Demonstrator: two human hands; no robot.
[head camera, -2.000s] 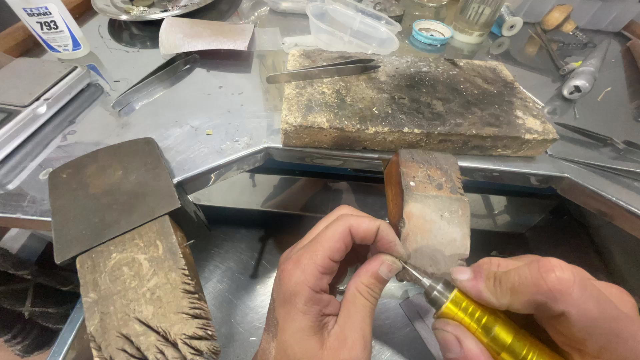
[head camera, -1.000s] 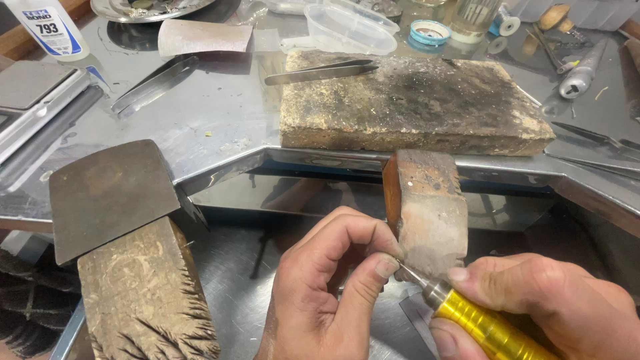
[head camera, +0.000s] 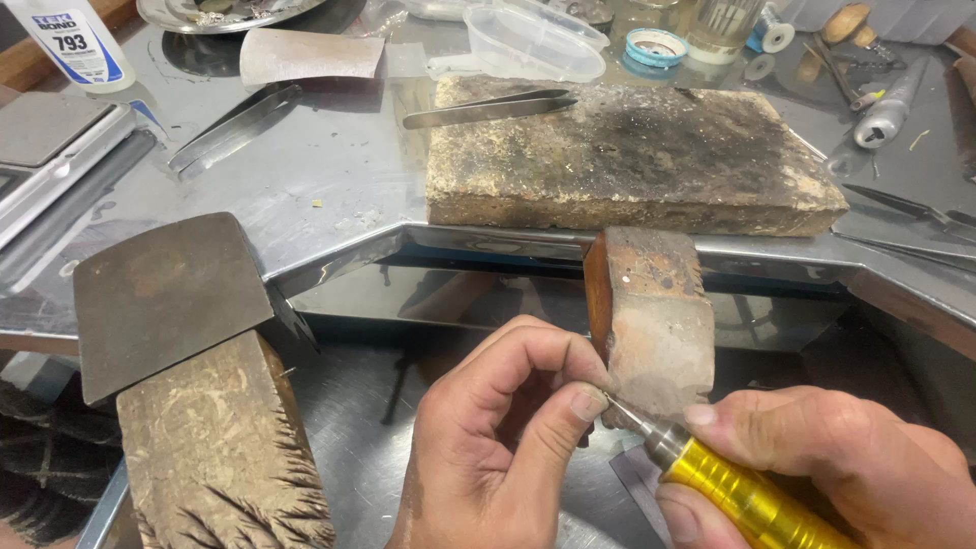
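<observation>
My right hand (head camera: 823, 450) grips a yellow metal handpiece (head camera: 751, 499) whose thin pointed bit (head camera: 625, 412) reaches to the fingertips of my left hand (head camera: 511, 435). The thumb and index finger of my left hand are pinched together at the bit's tip; whatever small piece lies between them is hidden. Both hands are just in front of the worn wooden bench pin (head camera: 659, 328) that juts from the bench edge. Behind it lies a scorched soldering block (head camera: 633, 160) with steel tweezers (head camera: 492, 109) resting on its left part.
At left stand a dark metal plate (head camera: 171, 297) and a notched wooden block (head camera: 213, 427). Behind them are a small scale (head camera: 57, 145), more tweezers (head camera: 232, 126) and a Tekbond bottle (head camera: 80, 46). Clear plastic containers (head camera: 534, 42), a blue-rimmed lid (head camera: 656, 47) and pliers (head camera: 907, 202) lie farther off.
</observation>
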